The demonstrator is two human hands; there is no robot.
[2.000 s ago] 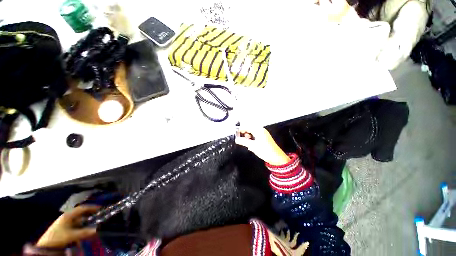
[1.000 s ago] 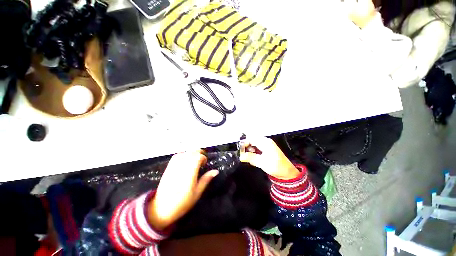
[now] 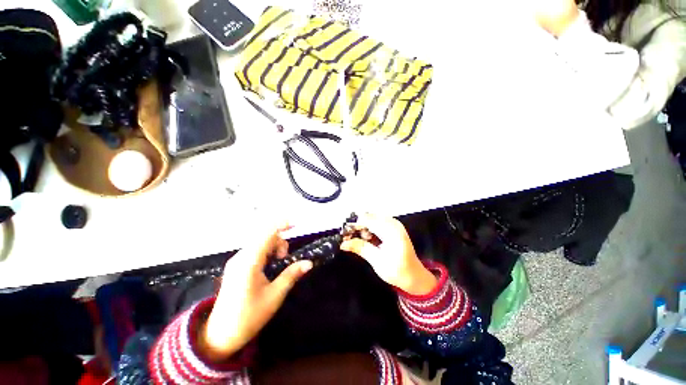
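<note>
A glossy black trim (image 3: 320,251) is stretched between my two hands at the table's front edge. My left hand (image 3: 252,282) grips its left part between thumb and fingers. My right hand (image 3: 387,252) pinches its right end; a small dark and silvery piece shows at the fingertips, too small to name. More of the sparkling trim runs left below the table edge. Dull black cloth (image 3: 331,316) lies over my lap. Large-handled scissors (image 3: 312,165) lie on the table above my hands, with a narrow white tape (image 3: 344,98) crossing the pouch near them.
The white table (image 3: 481,143) holds a striped yellow pouch (image 3: 331,71), a smartphone (image 3: 197,101), a smaller device (image 3: 222,22), a tan basket (image 3: 90,169) with a pale ball (image 3: 130,171) and black trim heap (image 3: 113,68), and a small black cap (image 3: 74,216). Another person's sleeve (image 3: 647,83) is at upper right.
My left hand has come from the far lower left to the trim near my right hand, and now grips it with fingers curled. The stretched length between my hands is much shorter.
</note>
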